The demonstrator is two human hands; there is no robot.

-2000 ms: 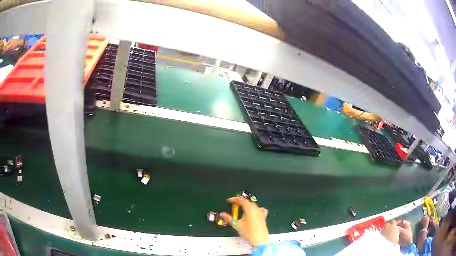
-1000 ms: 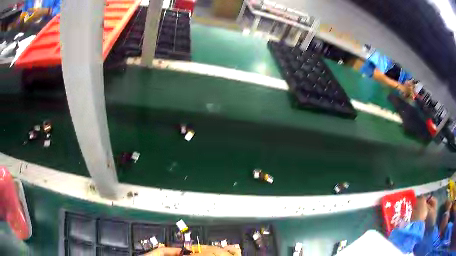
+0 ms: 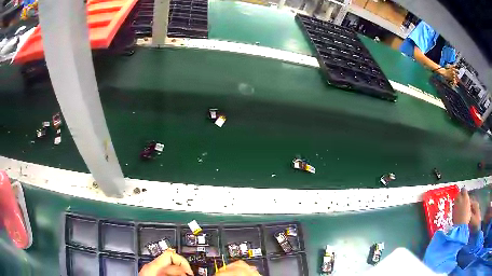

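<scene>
My left hand is at the bottom edge over the black compartment tray, cut off by the frame. Its fingertips are pinched at the left side of a small dark electronic unit. My right hand, also cut off, holds the thin yellow tweezers, their two prongs beside that unit. What the fingertips touch is partly hidden. More black units with silver-white pieces lie in the tray's upper pockets, one left of centre and one at the right.
Green belt beyond a white rail carries scattered units. A grey post stands left. Two units lie right of the tray. A red parts tray is beside a neighbour's hands. A black tray crosses the far rail.
My right hand was over the belt with the yellow tool; it is now back at the tray beside my left hand. The view has tilted down, showing more of the tray.
</scene>
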